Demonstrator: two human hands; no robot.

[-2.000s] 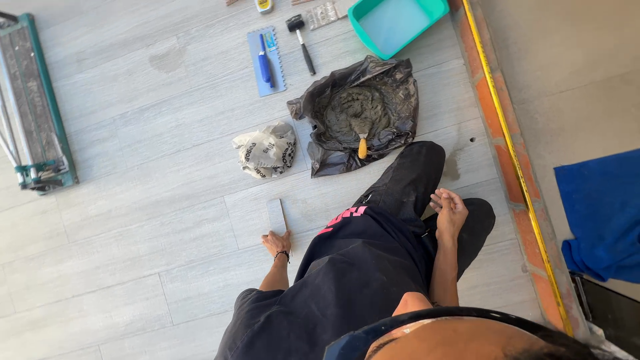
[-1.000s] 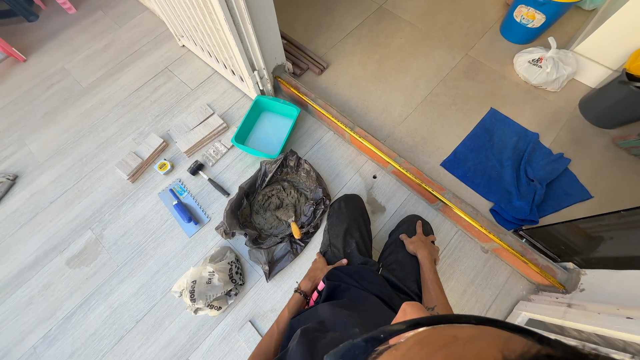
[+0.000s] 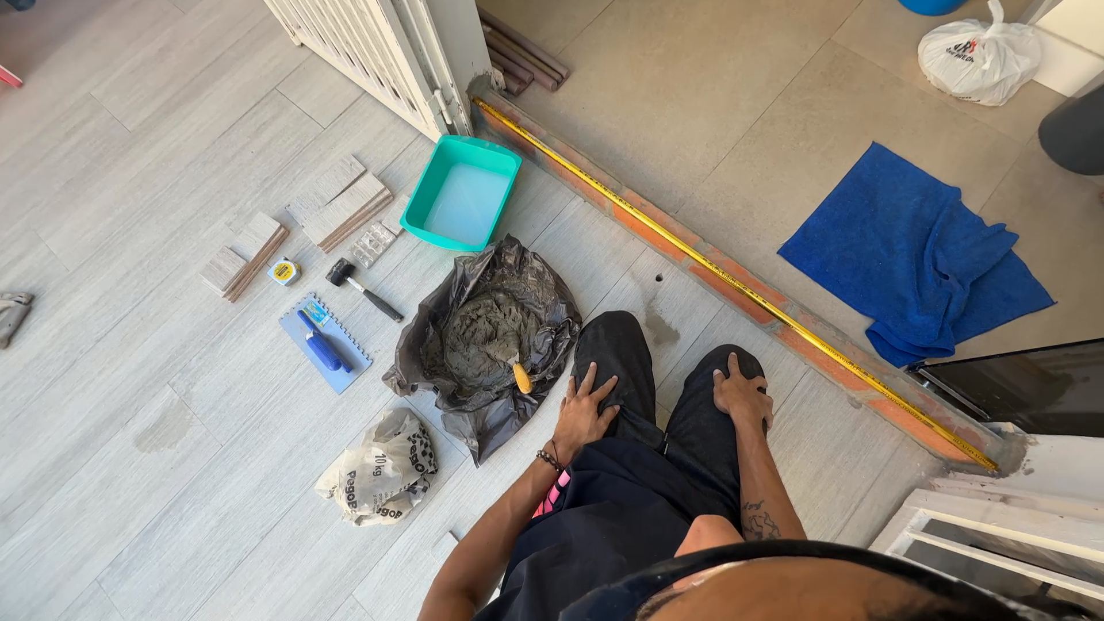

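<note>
My left hand rests with spread fingers on my left thigh, holding nothing. My right hand lies on my right knee, also empty. Just beyond my left knee, a black plastic-lined container of wet grey mortar holds a trowel with a yellow handle. Left of it are a blue notched trowel, a rubber mallet and a crumpled bag bearing writing. A teal basin contains cloudy liquid. An extended yellow tape measure lies along the brick threshold.
Stacks of cut tile strips and a small tape measure case sit at the upper left. Beyond the threshold lie a blue cloth and a tied white bag. A white metal gate stands beside the threshold's far end.
My left hand has left the small grey piece on the floor and come onto my thigh. My right hand has lowered to my knee. The view has swung toward the threshold.
</note>
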